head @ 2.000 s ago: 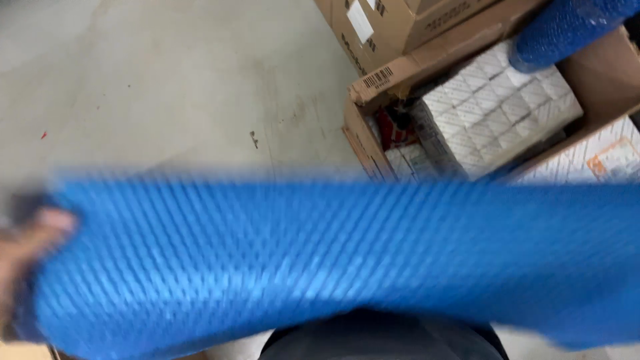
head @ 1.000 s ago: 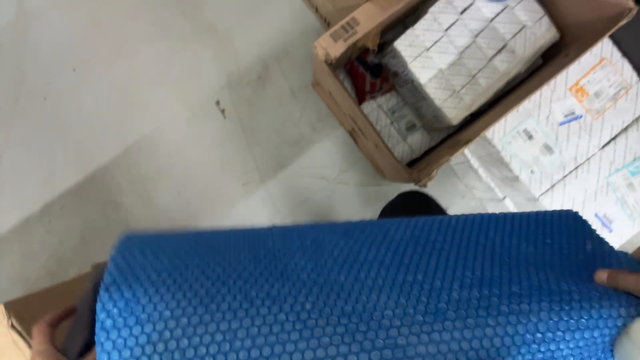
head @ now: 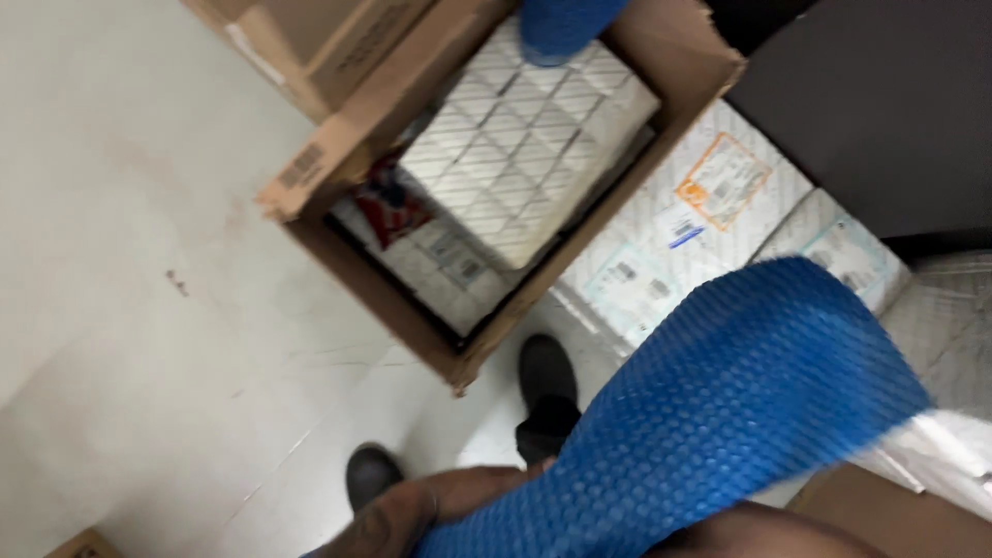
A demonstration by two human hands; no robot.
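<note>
A sheet of blue bubble wrap (head: pixel 697 411) runs from the bottom middle up to the right, its far end bent over and blurred. At its left edge my left hand (head: pixel 442 504) grips it, with the fingers partly behind the sheet. Part of my right hand or forearm (head: pixel 767 535) shows under the wrap at the bottom edge; its fingers are hidden. Beyond the wrap stands an open cardboard box (head: pixel 372 325) with a white patterned pack (head: pixel 527 147), smaller white packs (head: pixel 457 271) and a red packet (head: pixel 387 205) inside. A blue roll (head: pixel 570 27) rests on the large pack.
White labelled parcels (head: pixel 697 209) lie right of the open box. Behind them is a dark grey surface (head: pixel 876 108). Another cardboard box (head: pixel 294 46) stands at the top. My shoes (head: pixel 546 372) are on the grey floor (head: pixel 155 349). A carton corner (head: pixel 85 545) shows at the bottom left.
The bubble wrap, held out wide across the view a second ago, now slants up to the right, narrower and bent. My left hand has moved from the far left towards the middle.
</note>
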